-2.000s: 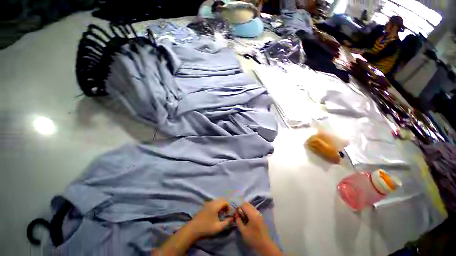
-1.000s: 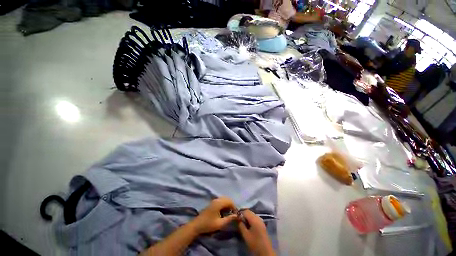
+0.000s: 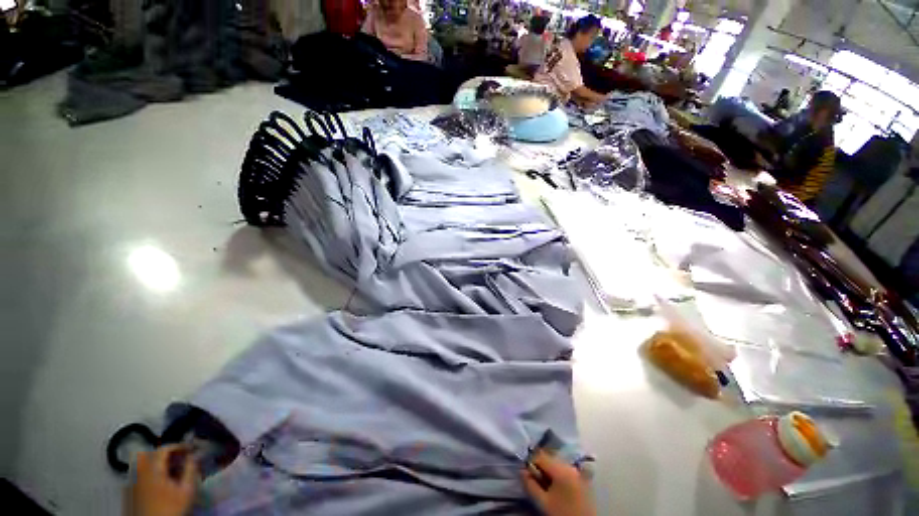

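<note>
The light blue-grey shirt (image 3: 403, 403) lies on the white table with its black hanger hook (image 3: 129, 447) at the left. My left hand (image 3: 163, 486) is at the collar end beside the hanger, cut by the bottom edge; its fingers look bent onto cloth, but blur hides the grip. My right hand (image 3: 559, 486) pinches the shirt's hem corner at the lower right, and a small folded flap of cloth stands up at the fingertips. The placket and buttons cannot be made out. No tool can be made out.
A pile of shirts (image 3: 464, 242) with black hangers (image 3: 264, 171) lies beyond the worked shirt. To the right are clear bags (image 3: 726, 272), an orange-brown bagged lump (image 3: 685, 363) and a pink bottle (image 3: 751, 459). People (image 3: 569, 71) are at the back.
My hands were together at the lower placket. My left hand has moved left to the collar, and my right hand has moved right to the hem corner. The view has tilted up.
</note>
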